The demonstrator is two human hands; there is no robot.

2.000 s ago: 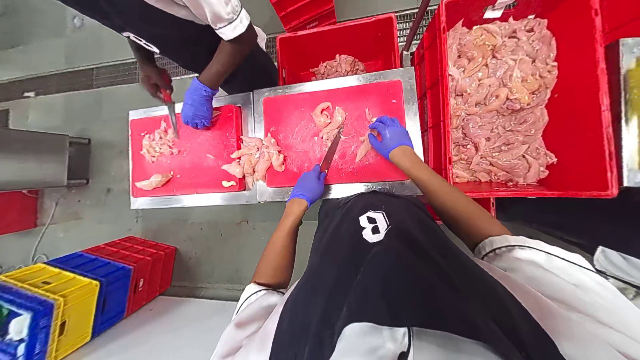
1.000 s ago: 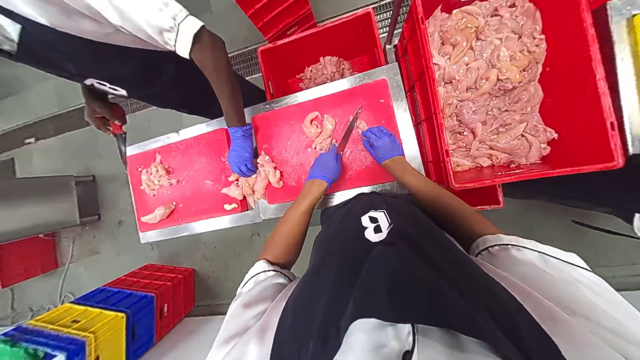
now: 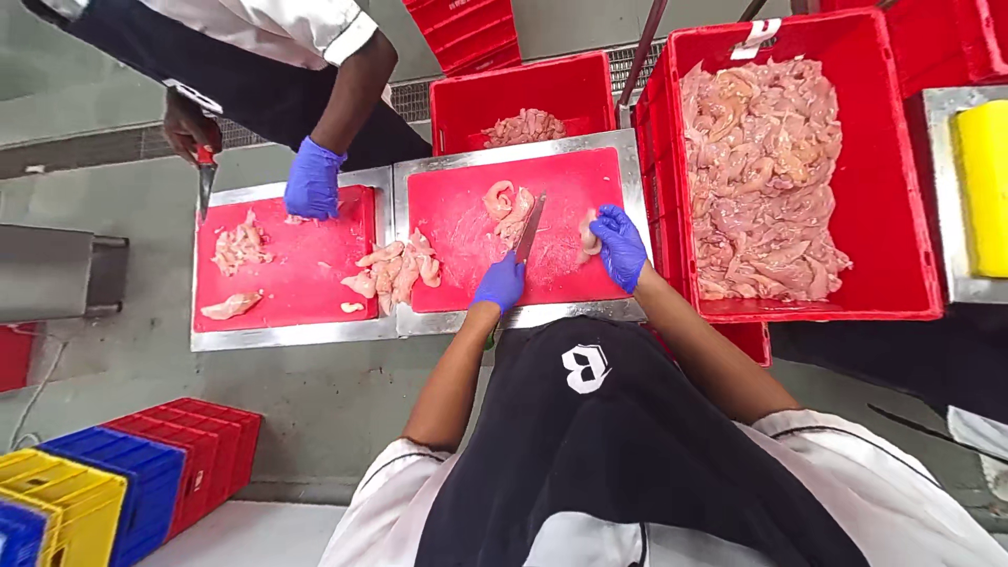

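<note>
My left hand (image 3: 501, 282), in a blue glove, grips the handle of a knife (image 3: 532, 227) whose blade points away over the red cutting board (image 3: 567, 169). Just left of the blade lie pieces of raw chicken (image 3: 510, 206) on that board. My right hand (image 3: 620, 246), also gloved in blue, pinches a chicken strip (image 3: 589, 235) over the board's right side. More raw chicken (image 3: 396, 272) bridges the gap between my board and the neighbouring red board (image 3: 295, 303).
A co-worker's gloved hand (image 3: 315, 181) touches the left board; their bare hand holds a red-handled knife (image 3: 206, 181). A large red crate (image 3: 882, 236) of raw chicken stands right, a smaller red crate (image 3: 583, 87) behind. Coloured crates (image 3: 150, 465) sit lower left.
My right hand has lifted slightly away from the knife with a chicken strip in its fingers. The co-worker's gloved hand has moved back from the chicken between the boards.
</note>
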